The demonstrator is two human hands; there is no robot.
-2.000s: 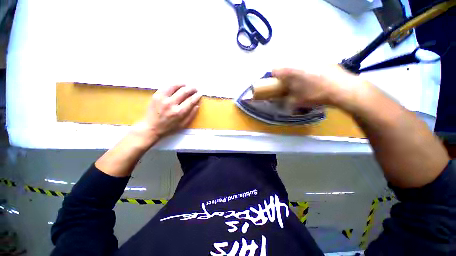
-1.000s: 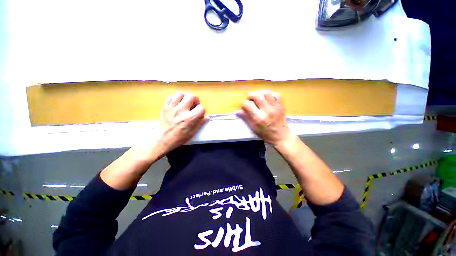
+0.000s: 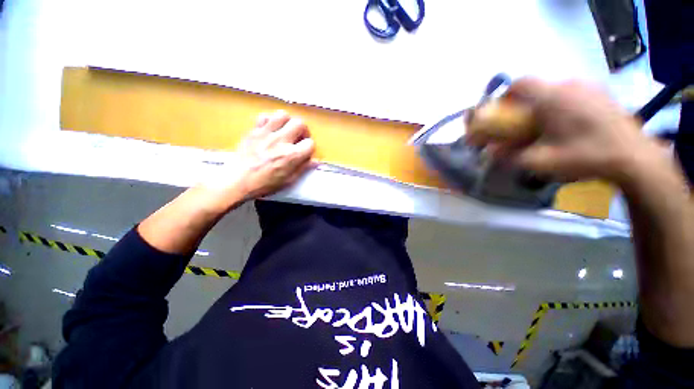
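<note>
A long tan pattern template [image 3: 175, 106] lies along the near side of the white table. White fabric [image 3: 365, 190] shows along its near edge. My left hand [image 3: 278, 156] rests on the template and its near edge, fingers curled; whether it pinches the fabric cannot be told. My right hand [image 3: 571, 125] is shut on the wooden handle of the steam iron [image 3: 487, 175] and is blurred. The iron stands over the right part of the template, its pointed tip facing left. The underside of its sole is hidden.
Shears with black looped handles [image 3: 393, 15] lie at the far side, cut off by the picture's top. A dark iron rest [image 3: 618, 34] lies at the far right of the white table [image 3: 228, 45]. A dark cable runs behind my right wrist. Yellow-black tape marks the floor.
My right hand has left the template's near edge and taken hold of the iron, which has come from the far right onto the template. My left hand stays on the template, which now appears tilted.
</note>
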